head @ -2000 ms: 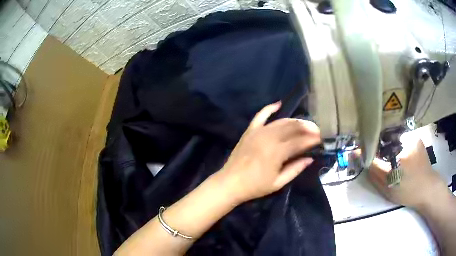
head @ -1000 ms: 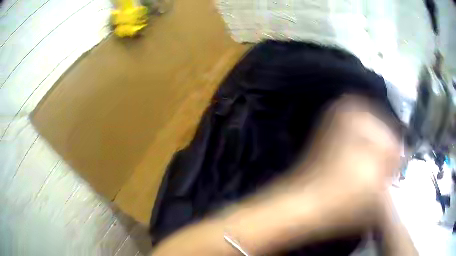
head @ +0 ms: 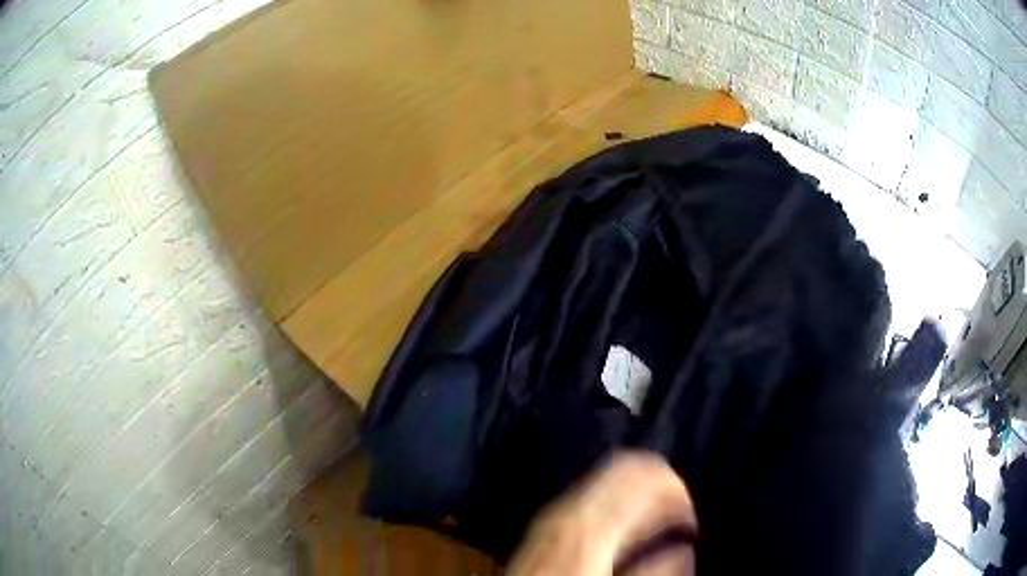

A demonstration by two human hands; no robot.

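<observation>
A large dark navy or black cloth [head: 777,281] lies heaped and wrinkled over the table, with folds towards its left side. A small white patch [head: 626,378] shows among the folds. My left hand [head: 614,518] is blurred and cut off by the bottom edge. It is closed at the near part of the cloth, with a dark band of cloth at its fingers. My right hand is not in view.
A brown cardboard sheet [head: 383,135] stands left of the cloth, against a white brick-patterned wall [head: 766,56]. Part of the sewing machine [head: 991,315] shows at the right edge, with dark scraps [head: 975,495] below it on the white table.
The view has swung left, so the machine has moved to the right edge. My left hand has left the needle area and is low at the cloth's near part. My right hand has gone out of view.
</observation>
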